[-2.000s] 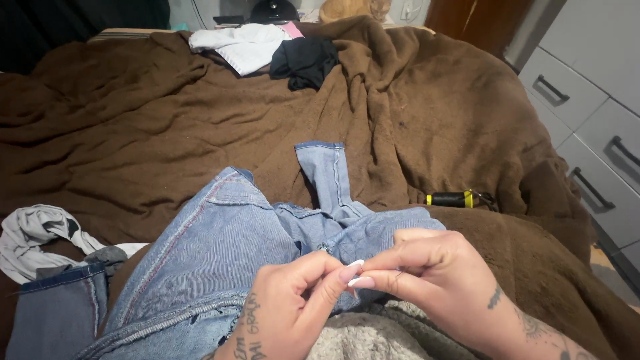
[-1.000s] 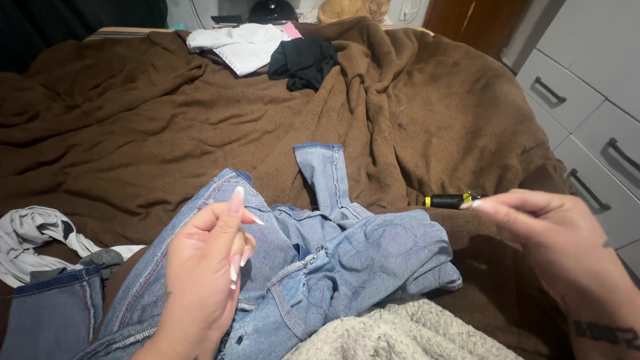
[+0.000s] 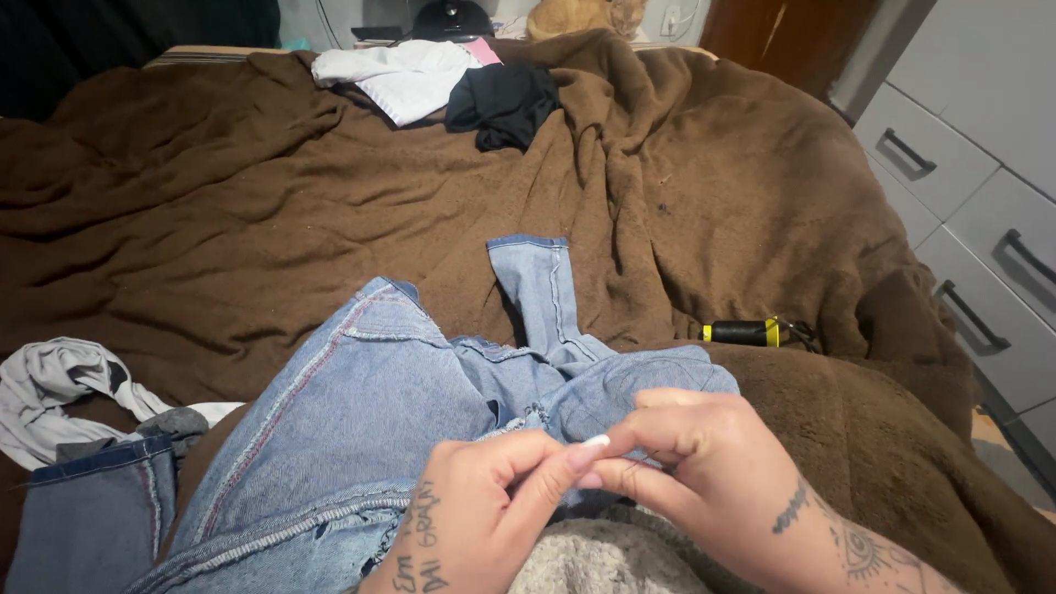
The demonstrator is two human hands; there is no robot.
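Observation:
My left hand [image 3: 503, 495] and my right hand [image 3: 693, 470] meet at the fingertips over a pair of blue denim jeans [image 3: 363, 396], turned inside out. Thumbs and index fingers of both hands are pinched together; a fine dark thread seems to run by my right fingers, but what lies between the tips is too small to tell. The jeans spread across my lap, one leg end [image 3: 532, 272] pointing away and a darker hem [image 3: 99, 487] at lower left. A spool of black thread [image 3: 742, 332] with yellow ends lies on its side to the right, beyond my right hand.
A brown blanket [image 3: 396, 198] covers the bed. White cloth [image 3: 412, 74] and black cloth [image 3: 505, 103] lie at its far side, and an orange cat [image 3: 573, 18] rests behind. Grey garments [image 3: 66, 396] lie at left. Grey drawers [image 3: 932, 148] stand at right. Pale fleecy fabric [image 3: 610, 557] is below my hands.
A second ago my hands were apart, the right one out near the thread spool. Now they are back together over the jeans, much as two seconds ago.

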